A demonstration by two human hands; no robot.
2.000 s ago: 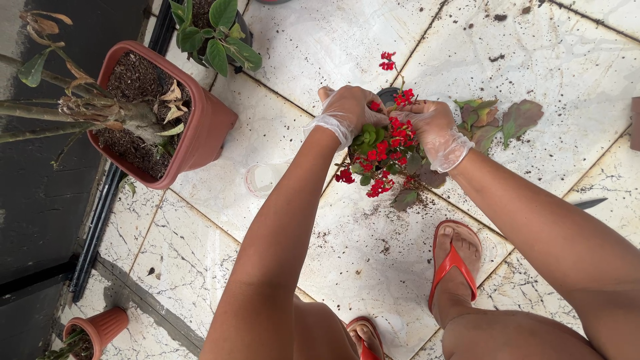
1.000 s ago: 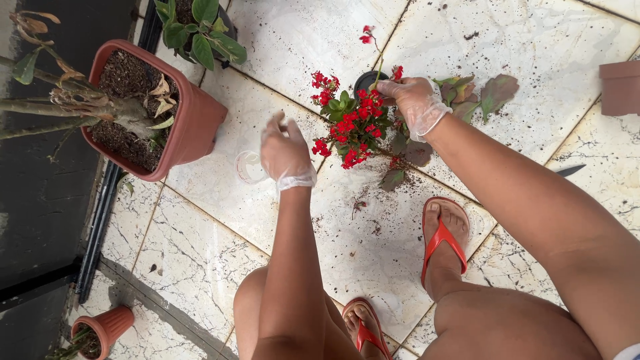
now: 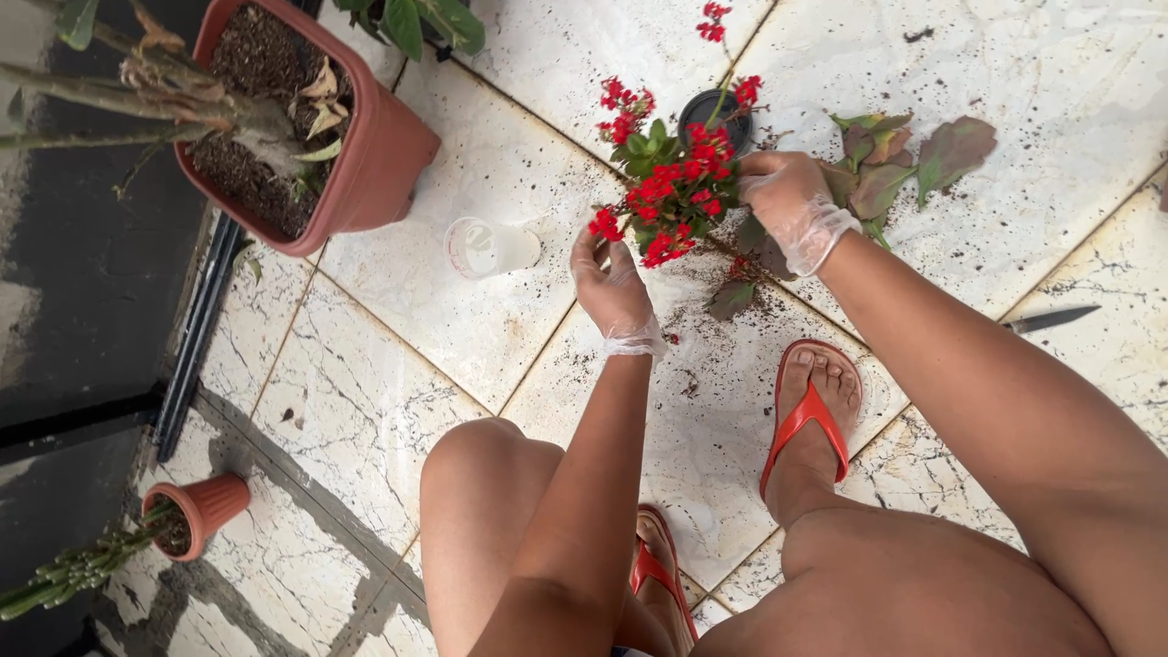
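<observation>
A plant with clusters of small red flowers [image 3: 671, 187] and green leaves stands among crumbs of soil, with a round black plastic pot [image 3: 716, 120] partly behind it. My left hand [image 3: 613, 283], in a clear thin glove, is at the lower left flower cluster, fingers curled near the petals; whether it grips them is unclear. My right hand [image 3: 787, 196], gloved the same way, is at the plant's right side, its fingertips partly hidden at the leaves. Cut or fallen leaves [image 3: 876, 173] lie right of that hand. A clear plastic cup [image 3: 491, 247] lies left of my left hand.
A large square terracotta-coloured planter [image 3: 379, 155] with a thick-stemmed plant stands at upper left, a small round pot [image 3: 212, 513] at lower left. A knife blade [image 3: 1054, 318] shows beside my right forearm. My feet in red flip-flops [image 3: 808, 424] are below the plant.
My left hand was at the plant, then drew away to the left, and is now back at the flowers. My right hand has stayed close to the plant.
</observation>
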